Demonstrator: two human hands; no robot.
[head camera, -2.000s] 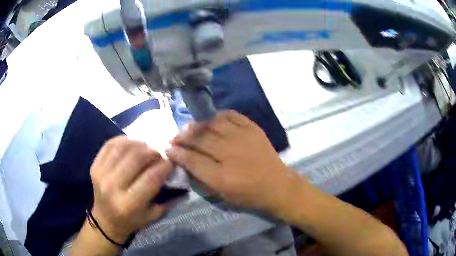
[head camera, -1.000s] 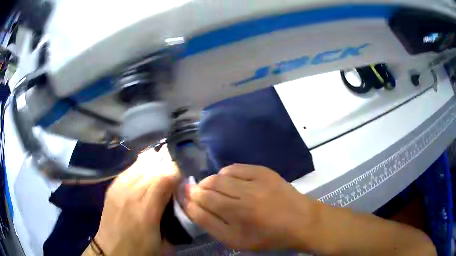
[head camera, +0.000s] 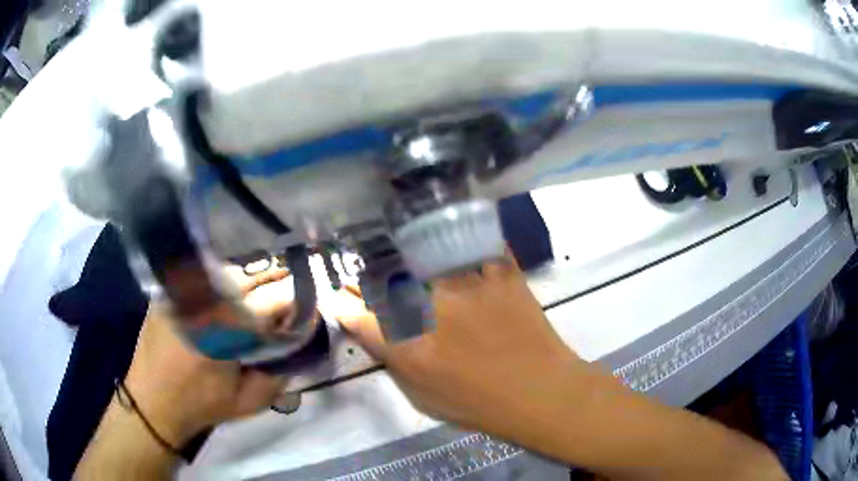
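The white sewing machine head (head camera: 659, 155), with a blue stripe, fills the upper view, blurred. Its round knob (head camera: 452, 240) and metal guard hide much of the needle area. A navy panel (head camera: 89, 376) lies left of my left hand. Another navy piece (head camera: 527, 230) shows behind my right hand. My left hand (head camera: 202, 371) is below the guard, with dark fabric (head camera: 306, 352) between its thumb and partly hidden fingers. My right hand (head camera: 470, 329) reaches beside the needle area, palm down; its fingertips are partly hidden, and whether they grip cloth is unclear.
Black-handled scissors (head camera: 663, 185) lie on the white table (head camera: 611, 244) behind and to the right. A ruler scale (head camera: 696, 333) runs along the grey front edge. A blue crate (head camera: 786, 404) stands below the table at the right.
Since one second ago, the view has shifted, with the guard and knob further right in the picture. Less of the navy piece behind my right hand shows. My right fingers are further under the head.
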